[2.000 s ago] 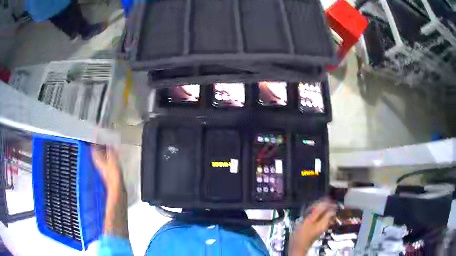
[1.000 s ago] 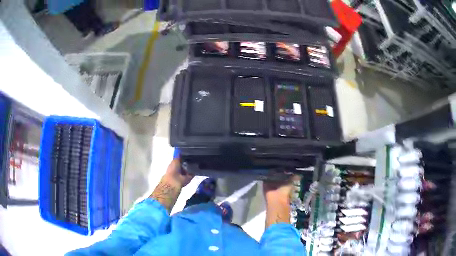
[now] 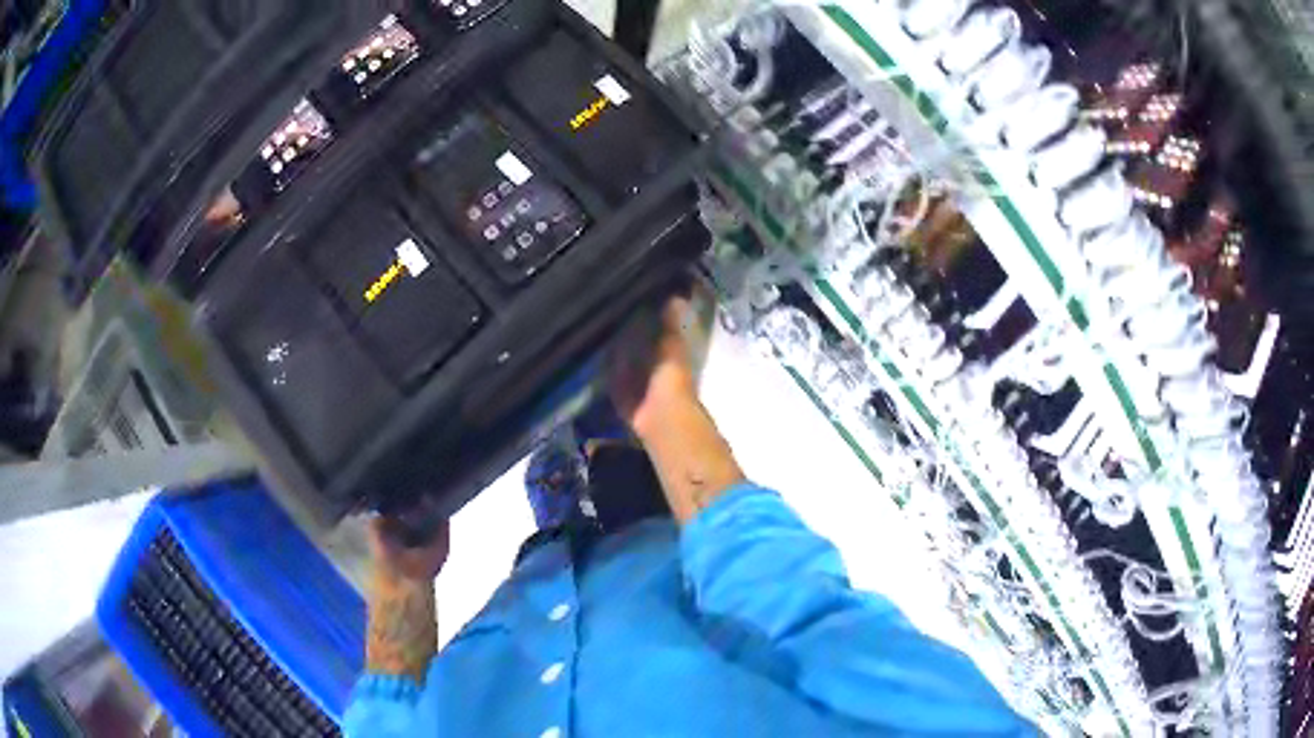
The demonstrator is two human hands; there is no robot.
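Observation:
A black phone tray [image 3: 310, 368] on a stack of trays is tilted in the picture in front of me. Its slots hold a dark smartphone [image 3: 389, 296] with a white label, a smartphone with a lit icon screen [image 3: 507, 216] and another dark phone [image 3: 598, 123]; the slot nearest my left hand has no phone. Phones with lit screens [image 3: 293, 141] show in the row behind. My left hand [image 3: 409, 548] grips the near left corner from below. My right hand [image 3: 660, 361] grips the near right side. Fingertips of both are hidden by the trays.
A rack with green-and-white edge strips [image 3: 994, 216] and looped white cables [image 3: 1153, 289] fills the right side. A blue plastic crate [image 3: 238, 577] holding dark slatted items stands at lower left. A blue edge shows at upper left. My shoes show below the trays.
My hands have taken hold of the tray stack's near side. The view has turned, so the trays now lie upper left and slanted, and the cable rack fills the right.

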